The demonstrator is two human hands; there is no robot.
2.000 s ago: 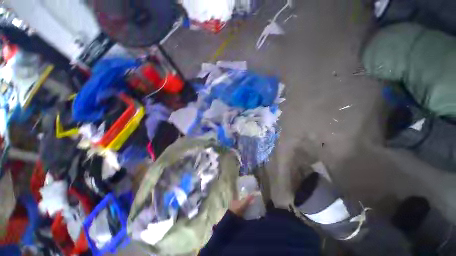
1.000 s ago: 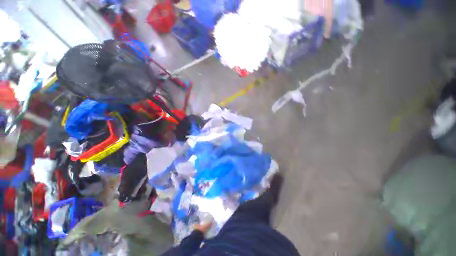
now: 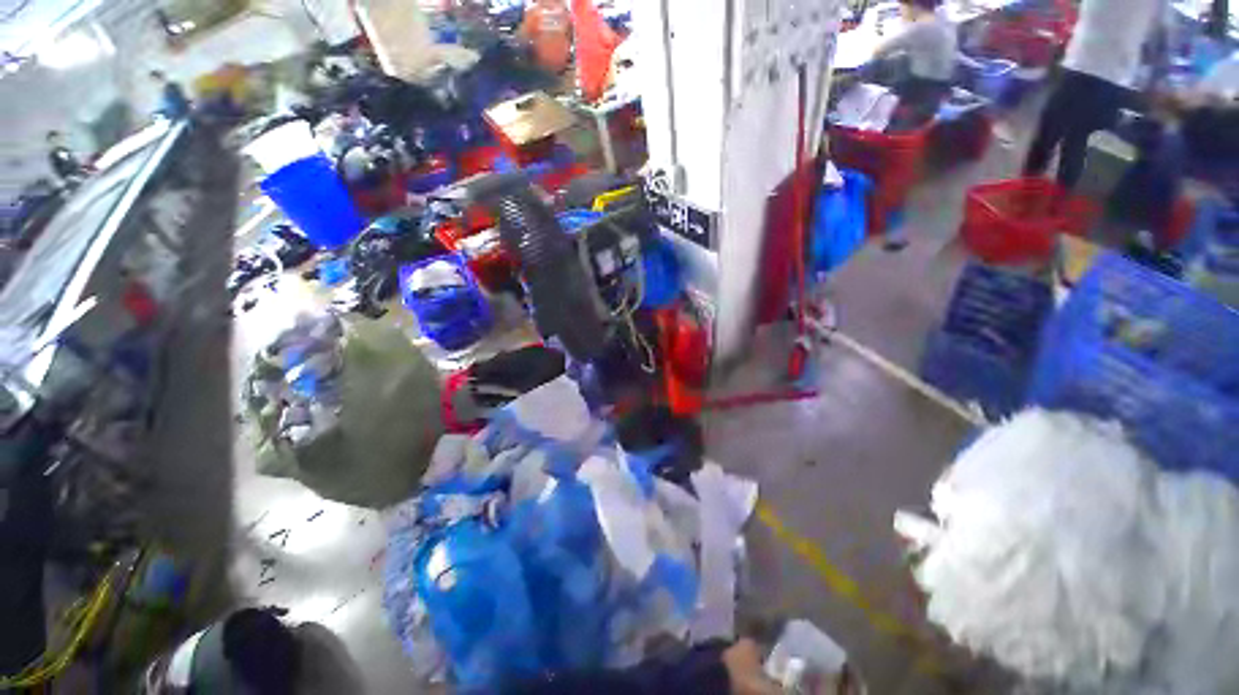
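Note:
My left hand [image 3: 745, 668] is at the bottom edge, right of centre, small and blurred, with a dark sleeve coming in from the left. It appears closed on a small white piece [image 3: 811, 654], whose lower part is cut off by the frame edge. My right hand is not in view. A large heap of white and pale scraps [image 3: 618, 509] with a blue plastic bag [image 3: 510, 597] lies on the floor just beyond my left arm.
An open greenish sack [image 3: 374, 421] of scraps stands left of the heap. A black fan [image 3: 544, 258] and white pillar [image 3: 700, 122] stand behind. A fluffy white bundle [image 3: 1046, 543], blue crates [image 3: 1141, 353] and a red basket [image 3: 1012, 217] are right. People are at the upper right.
The view has swung up to show the pillar, crates and people. My left hand now shows right of the scrap heap, at the bottom edge, still with a white piece.

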